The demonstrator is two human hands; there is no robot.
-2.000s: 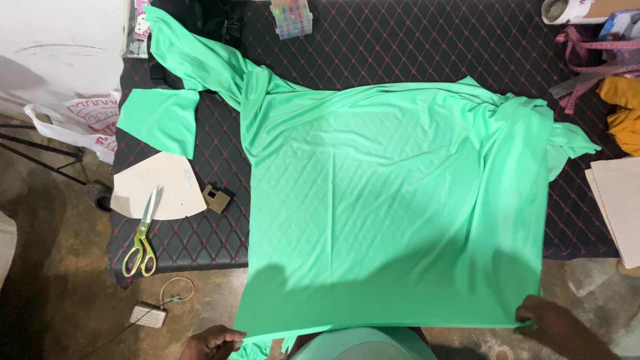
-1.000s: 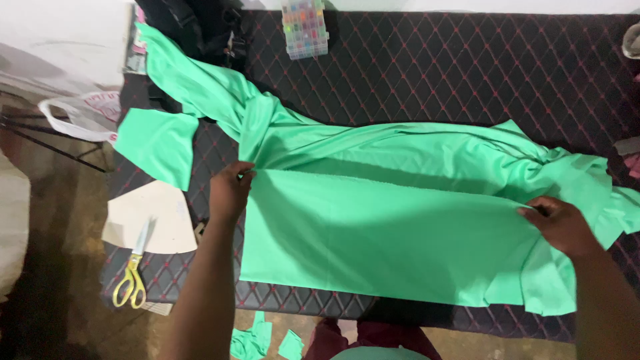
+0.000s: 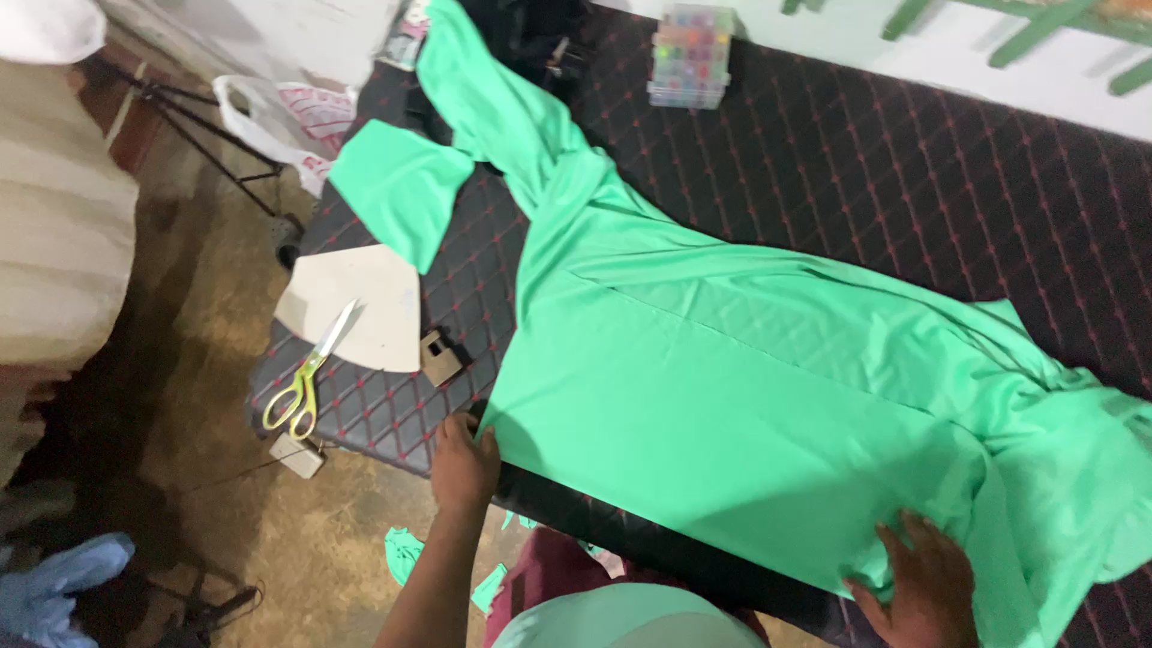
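Note:
Green fabric (image 3: 702, 405) lies folded over along the near edge of the black quilted table (image 3: 837, 180), bunched at the right and at the upper left. The near left corner of the cloth is pinched between the thumb and fingers of my left hand (image 3: 465, 459). My right hand (image 3: 922, 576) rests on the near right part with its fingers spread. A smaller green fabric piece (image 3: 400, 184) lies at the left. Below it are a cream pattern piece (image 3: 360, 315), scissors with yellow-green handles (image 3: 306, 387) partly on it, and a brown padlock (image 3: 441, 360).
A clear box of small colored items (image 3: 691, 56) stands by the wall. A black bag (image 3: 526, 40) is at the back left. A white plastic bag (image 3: 288, 121) and a black tripod (image 3: 216, 135) are beyond the left edge. Green scraps (image 3: 402, 551) lie on the floor.
The near edge of the cloth was lifted and folded back over it; the fold now lies flatter. Both hands have come back to the near edge, and the right hand has opened. The view has turned.

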